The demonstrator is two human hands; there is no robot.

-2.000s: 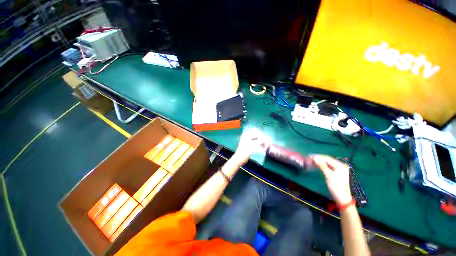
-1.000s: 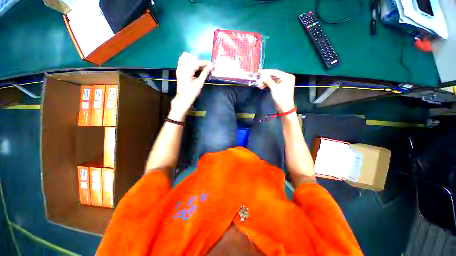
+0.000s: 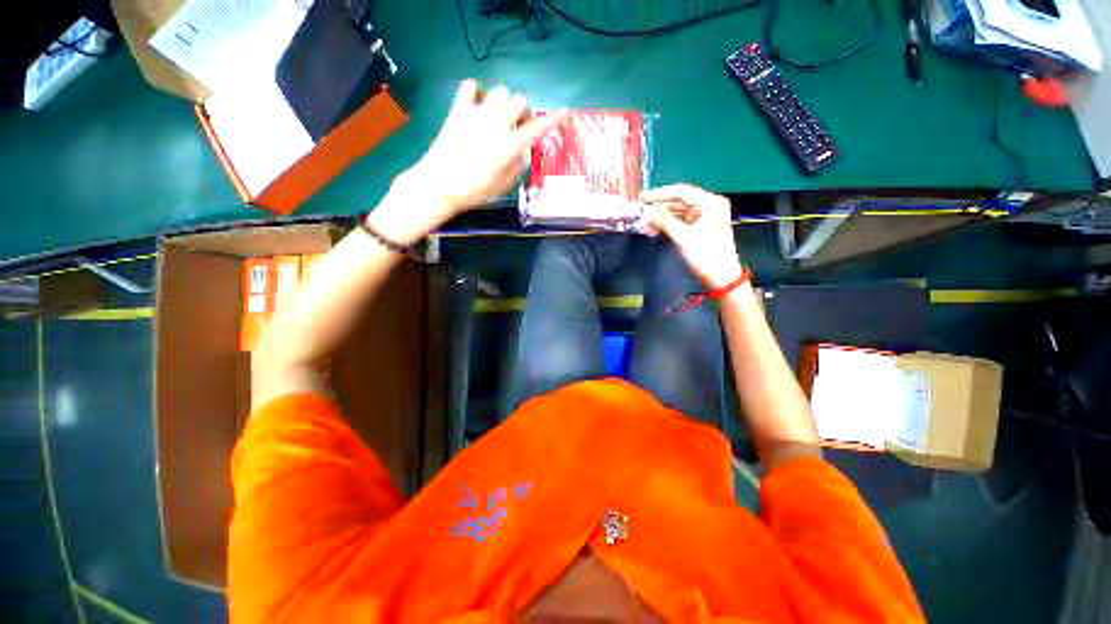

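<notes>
A red-looking set-top box in a clear plastic bag [image 3: 587, 161] lies at the front edge of the green bench. My left hand [image 3: 478, 149] is over its left side, with a finger reaching to its upper left corner; whether it grips the bag is unclear. My right hand [image 3: 694, 224] pinches the bag's lower right corner. Both hands are bare. A remote control [image 3: 782, 107] lies on the bench to the right. An open retail box [image 3: 319, 159] with an orange side stands at the left, with a black set-top box [image 3: 327, 63] on its white inside.
A large master carton [image 3: 195, 402] with orange boxes [image 3: 258, 296] stands at the left, below the bench. A second open retail box [image 3: 853, 396] is on the dark stand [image 3: 849, 312] at the right. Cables, a white device [image 3: 1021, 37] and a white power strip [image 3: 73, 61] are on the bench.
My left hand has moved up and over the bag's left side. My right hand stays at the lower right corner. The view has shifted slightly.
</notes>
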